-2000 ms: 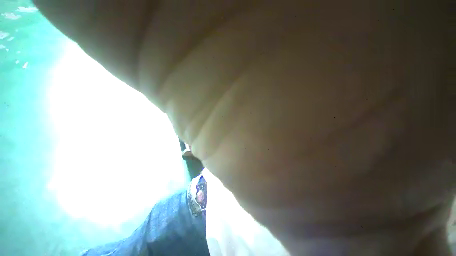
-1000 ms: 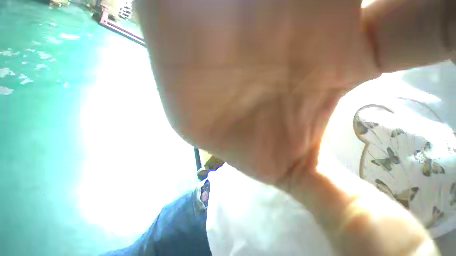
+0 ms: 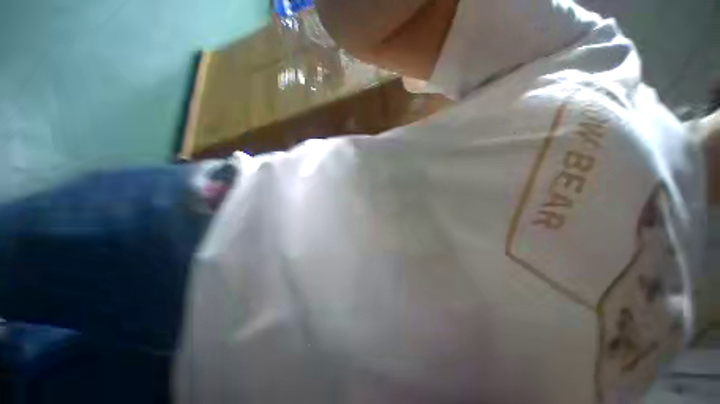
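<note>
A person in a white T-shirt (image 3: 379,260) fills most of the view, very close and turned sideways. The shirt has lettering and a butterfly print. The person's bare arm (image 3: 395,35) comes out of a sleeve at the top; its hand is not seen. A clear bottle (image 3: 300,51) with a blue cap shows at the top edge, in front of a brown carton (image 3: 253,87). Whether the bottle touches the carton, I cannot tell. Neither of my hands can be made out.
Green floor (image 3: 95,87) lies at the upper left. Blurred blue jeans (image 3: 95,252) of the same person cross the left side. A bit of skin (image 3: 710,150) shows at the right edge, cut off.
The large bare hand that covered the lens is gone from there. The view has turned and shifted, so the shirt fills it and the carton and bottle show. The bright glare on the floor is gone.
</note>
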